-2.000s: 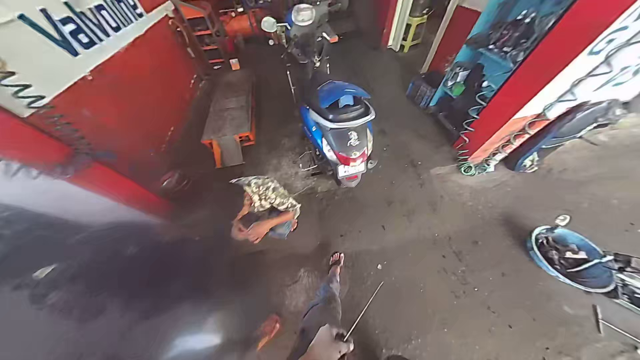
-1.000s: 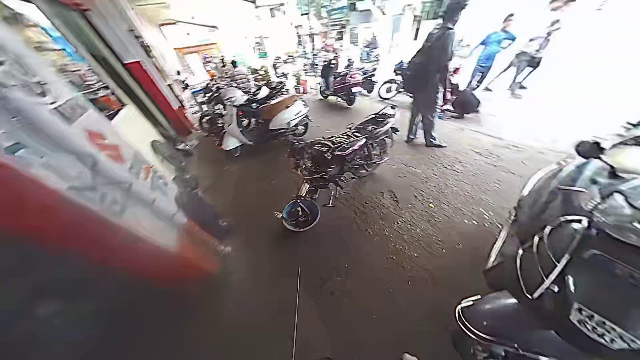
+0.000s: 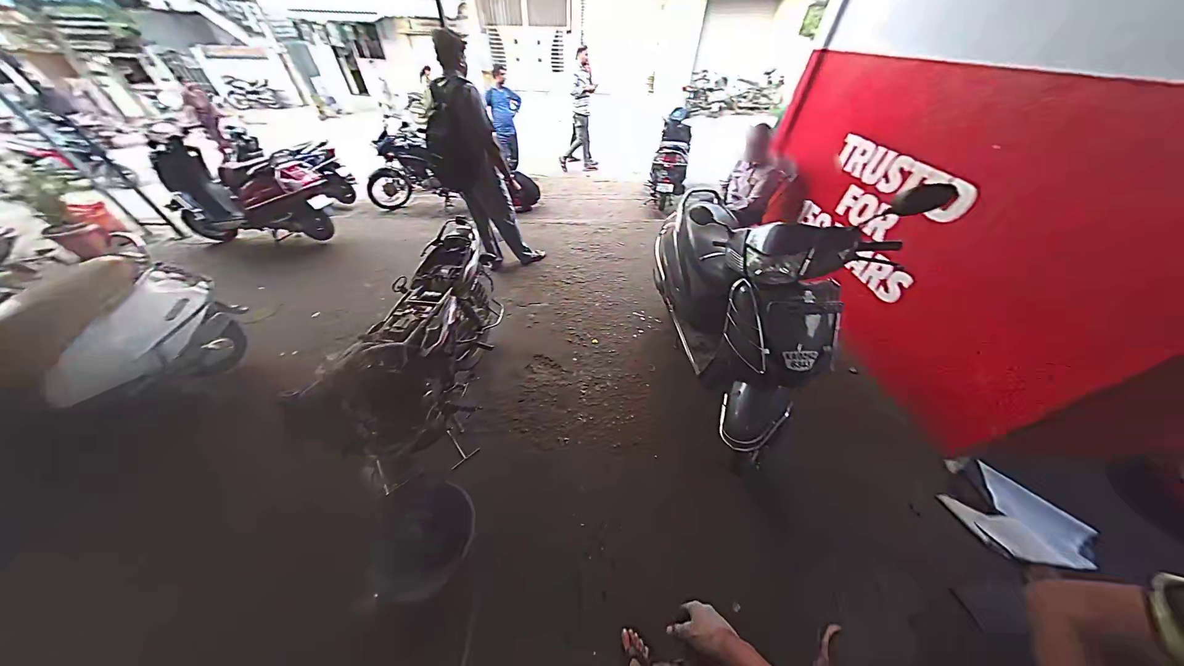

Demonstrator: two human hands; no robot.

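At the bottom centre, my left hand (image 3: 705,629) is low over the dark floor, fingers pointing left and partly curled; whether they hold anything thin is unclear. A bare foot or sandal (image 3: 635,646) shows just left of it. In the lower right corner, what seems to be my right hand (image 3: 1073,615) is blurred, with a watch or band (image 3: 1167,606) at its wrist; its fingers are hidden. Just above lies a folded pale sheet (image 3: 1041,523). Ahead are a dark scooter (image 3: 768,296), a stripped motorcycle (image 3: 416,356) and a dim round basin (image 3: 425,541).
A red and white wall (image 3: 1017,231) bounds the right. A white scooter (image 3: 139,333) and a maroon scooter (image 3: 268,199) are parked left. A person with a backpack (image 3: 462,148) stands beyond the motorcycle; another person (image 3: 754,176) sits behind the dark scooter. Others are farther back.
The view has swung from the workshop interior to the street side. Two seconds ago a hand at the bottom held a thin rod, which does not show clearly now.
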